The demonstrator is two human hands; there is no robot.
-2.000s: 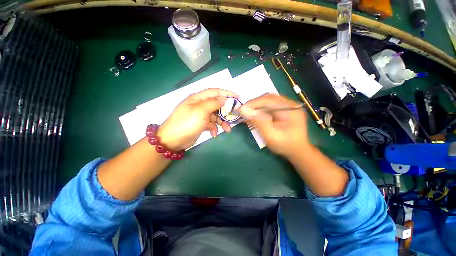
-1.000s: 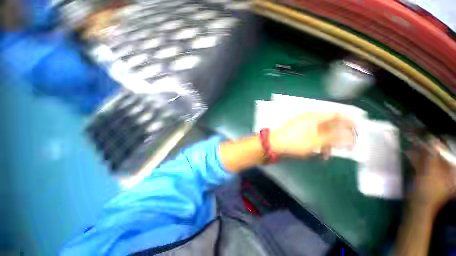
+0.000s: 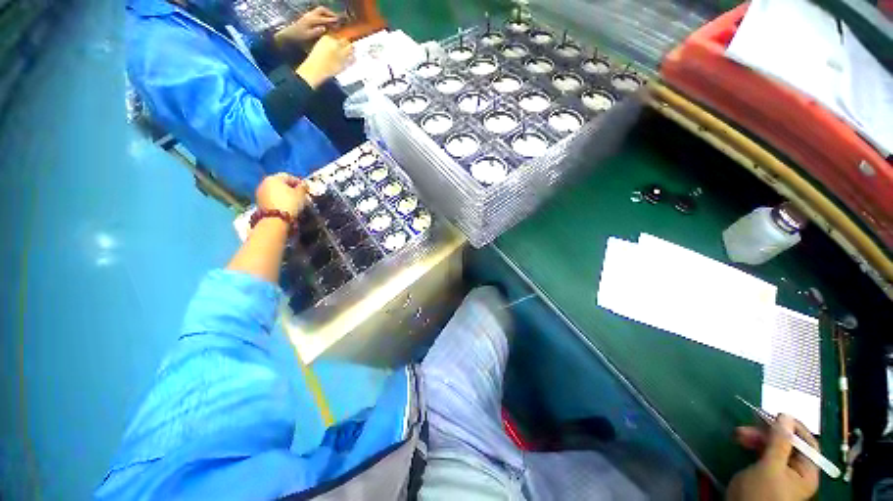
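Note:
My left hand (image 3: 280, 200), with a red bead bracelet, reaches to the upper left part of the lower parts tray (image 3: 334, 287). Its fingertips are at a tray pocket beside a pale round part; whether they grip one cannot be told. Pale round housings (image 3: 395, 240) fill the tray's right and upper pockets, and the left and lower pockets look dark. My right hand (image 3: 780, 468) is at the lower right, partly cut off by the bottom edge, and holds slim silver tweezers (image 3: 811, 452). Their tips point up and left, over the green bench.
A tall stack of clear trays (image 3: 477, 210) with round parts stands on the bench. White sheets (image 3: 685, 296), a gridded sheet (image 3: 791, 357), a pump bottle (image 3: 762, 235) and small black discs (image 3: 656, 194) lie right. Another person (image 3: 211, 88) in blue works at top left.
The view has swung left. My left hand has gone from the white sheets to the lower tray; the round housing held two seconds ago is no longer visible. My right hand has moved away from it.

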